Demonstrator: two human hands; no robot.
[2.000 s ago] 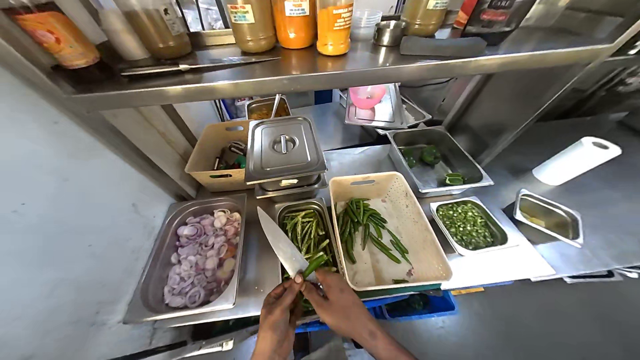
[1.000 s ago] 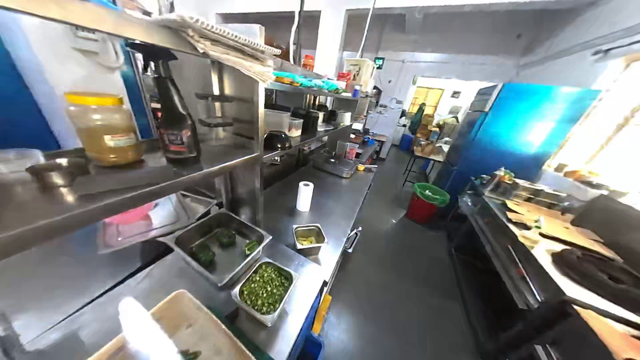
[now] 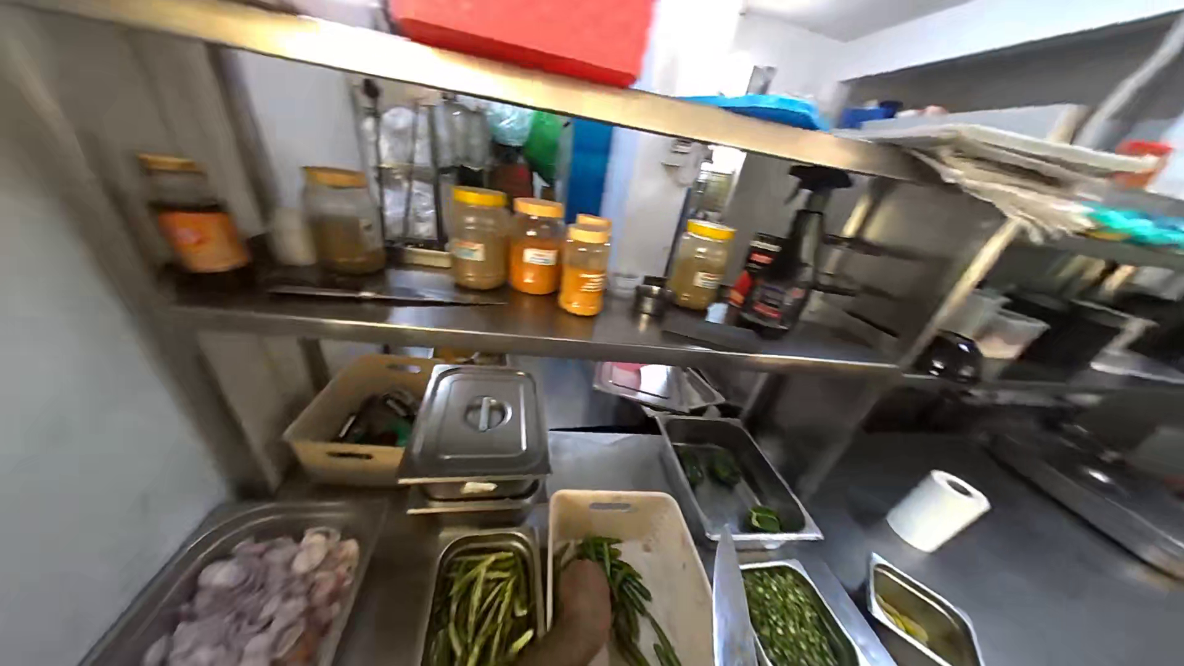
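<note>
My left hand (image 3: 575,606), blurred, is over the cream plastic basket (image 3: 680,541), at the left side of the green chillies or beans (image 3: 629,592); whether its fingers hold any cannot be told. A large knife's blade (image 3: 731,601) points upward at the bottom, between the basket and a steel pan of chopped green pieces (image 3: 791,606). Its handle and my right hand are below the picture. Left of the basket, a steel pan holds long green pods (image 3: 481,601). Sliced onions (image 3: 259,592) fill a larger steel pan at the lower left.
Behind the pans are a lidded steel container (image 3: 481,421), a beige bin (image 3: 351,458) and a steel tray (image 3: 740,481) with green peppers. Jars (image 3: 535,250) and another knife (image 3: 370,296) lie along the shelf above. A paper roll (image 3: 936,511) and small steel pan (image 3: 925,615) are at right.
Two seconds ago both hands were together with the knife over the pod pan. Now my left hand is over the basket and the blade is right of it. The view swung right and back.
</note>
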